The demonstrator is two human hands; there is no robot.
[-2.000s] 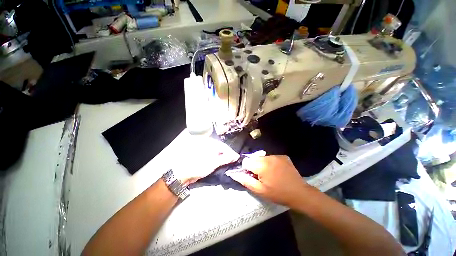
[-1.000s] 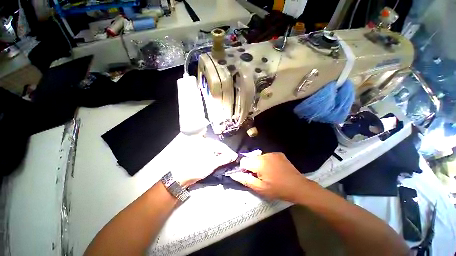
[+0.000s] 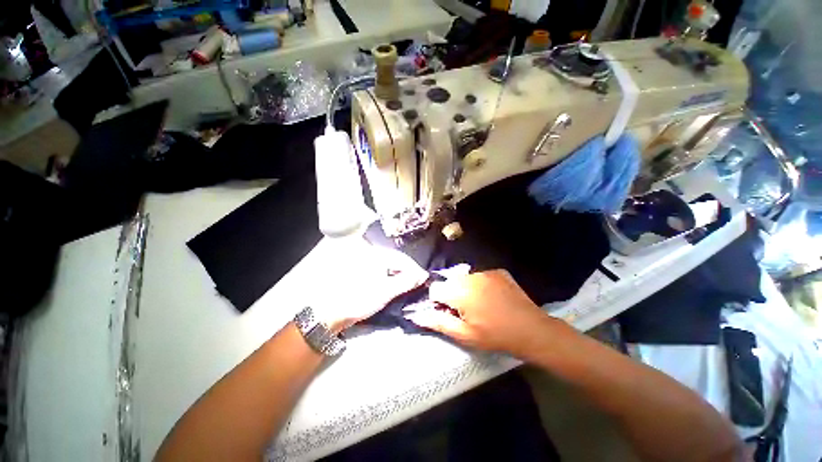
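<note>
A dark garment piece (image 3: 541,244) lies under the machine head and spreads to the right under the arm. My left hand (image 3: 374,284), with a metal watch at the wrist, is washed out by the lamp's glare; its fingertips are at the cloth just in front of the needle area. My right hand (image 3: 482,311) pinches the same cloth beside it, fingers bent, fingertips close to the left hand's. The cloth's near edge shows below both hands. The presser foot area (image 3: 407,236) is bright and its parts are hard to tell. The cream sewing machine (image 3: 514,126) stands behind.
A white lamp (image 3: 340,185) hangs left of the needle. A dark cut panel (image 3: 257,244) lies at left. Blue yarn (image 3: 590,176) hangs from the arm. A dish with dark bits (image 3: 651,217) is at right. Black scissors (image 3: 775,415) and a dark rectangle (image 3: 744,374) lie on white cloth.
The machine and lamp sit slightly higher and further left in the picture. Both hands keep nearly the same hold on the cloth; a bit more dark cloth shows between them and the presser foot.
</note>
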